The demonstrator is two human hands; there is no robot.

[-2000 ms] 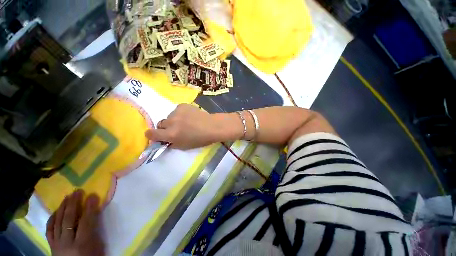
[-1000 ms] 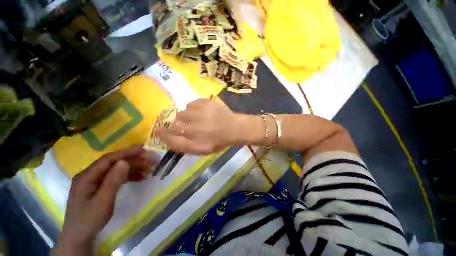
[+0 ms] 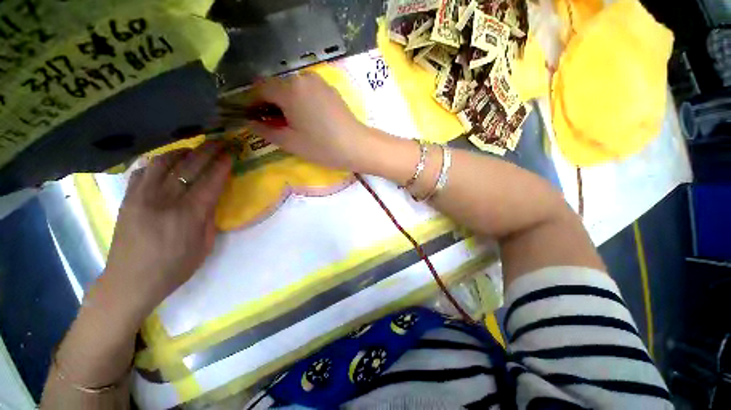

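A yellow fabric panel (image 3: 255,194) with a lobed edge lies on a white sheet (image 3: 240,272) partly under the machine head. A cream printed label (image 3: 255,144) lies on it inside the greenish frame (image 3: 276,162), between my hands. My left hand (image 3: 172,204) rests flat on the panel with its fingertips at the label's left side. My right hand (image 3: 308,120) is at the label's upper right, holding snips with a red part (image 3: 267,114) showing; their blades are blurred under the machine's edge.
The machine head (image 3: 104,112), with a yellow-green numbered note (image 3: 88,64), covers the upper left. A label pile (image 3: 485,72) in clear plastic lies at the upper right, beside stacked yellow panels (image 3: 613,84). A red-brown cord (image 3: 413,240) runs from my right hand towards the lap.
The view has shifted towards the machine. My hands have moved from in front of the frame, where they held a label, to the frame; the label is now inside it.
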